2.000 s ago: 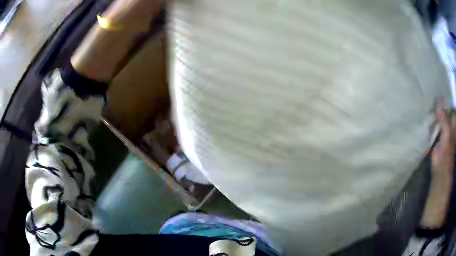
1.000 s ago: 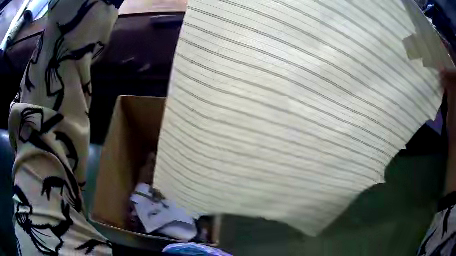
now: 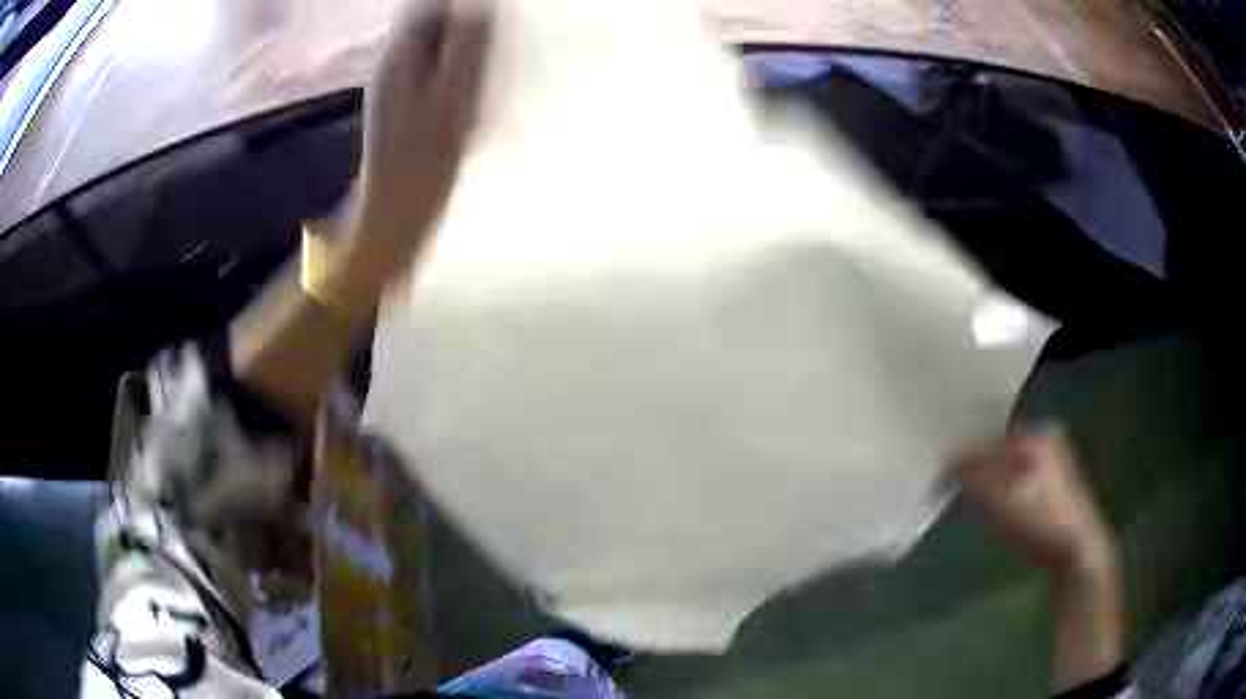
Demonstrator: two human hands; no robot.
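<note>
A large pale cream cut panel (image 3: 656, 355) hangs in front of me, blurred by motion; no stripes can be made out on it now. My left hand (image 3: 424, 123) is at its upper left edge, blurred, with the fingers up against the cloth and partly cut off by the top of the picture. My right hand (image 3: 1025, 492) holds the panel's lower right edge between the fingers. A small bright white spot (image 3: 1000, 322) shows near the panel's right corner.
The reddish-brown table edge (image 3: 219, 96) curves across the top. Dark and bluish cloth (image 3: 1011, 178) lies beneath it at the right. A blurred brown box (image 3: 369, 574) with white scraps (image 3: 284, 631) stands at the lower left. The green floor (image 3: 847, 628) shows below the panel.
The panel has shifted and no longer shows its stripes. My left hand has come into view at its upper left. My right hand has moved down and inward with the edge.
</note>
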